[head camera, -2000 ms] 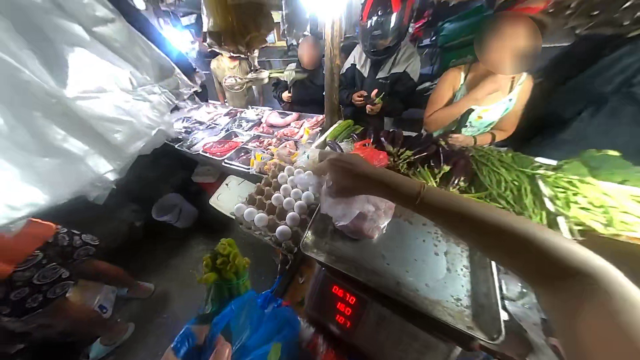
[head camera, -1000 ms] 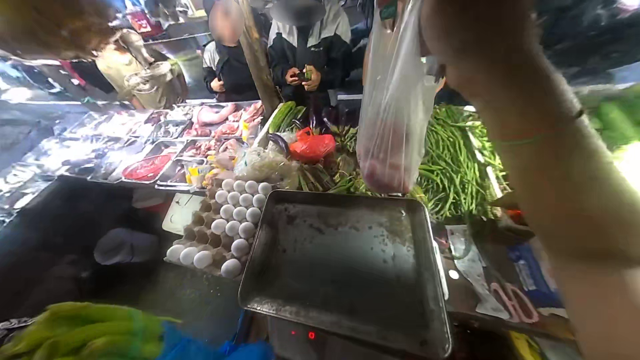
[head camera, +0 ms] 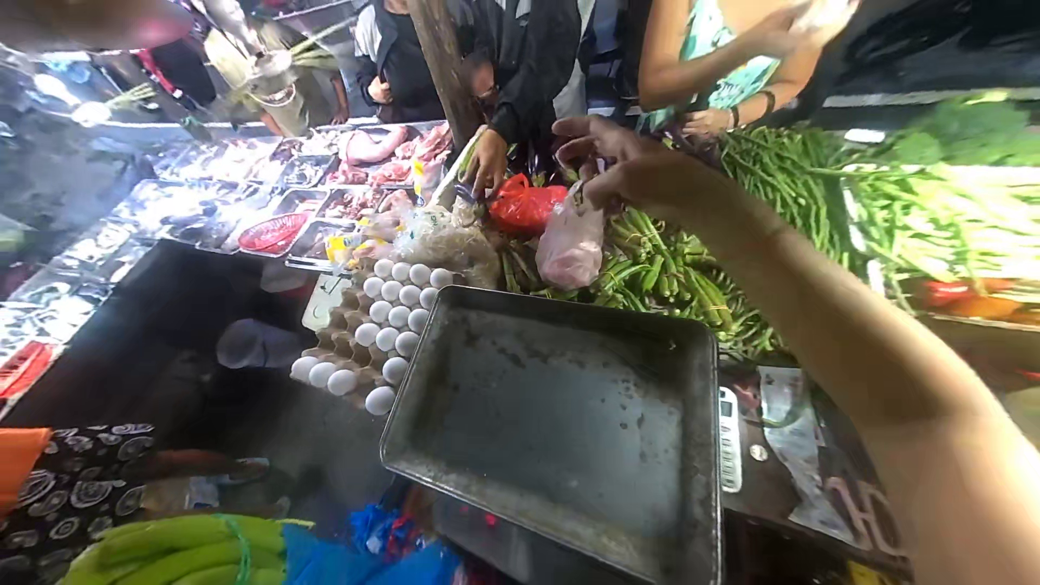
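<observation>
My right hand (head camera: 621, 166) reaches in from the right, its fingers curled and partly apart. Just below the fingers is a knotted clear plastic bag of pinkish meat (head camera: 571, 248), upright among green vegetables; whether the fingers still grip its neck cannot be told. My left hand is out of view. A red plastic bag (head camera: 524, 205) lies left of the meat bag, close to another person's hand (head camera: 487, 162). Nearer to me is a worn metal tray (head camera: 552, 422), and a carton of white eggs (head camera: 349, 345) adjoins its left side.
Bundled green pods (head camera: 666, 272) and long beans (head camera: 780, 183) lie beyond the tray. Meat trays stand behind the eggs, with a red basket (head camera: 272, 233). A wooden post (head camera: 445, 65) rises behind. Scissors (head camera: 865, 512) lie right; green bananas (head camera: 179, 552) are lower left. Several people stand across the stall.
The meat bag was held up above the far edge of the tray; it is now lower, among the vegetables. A person's hand across the stall has reached down beside the red bag.
</observation>
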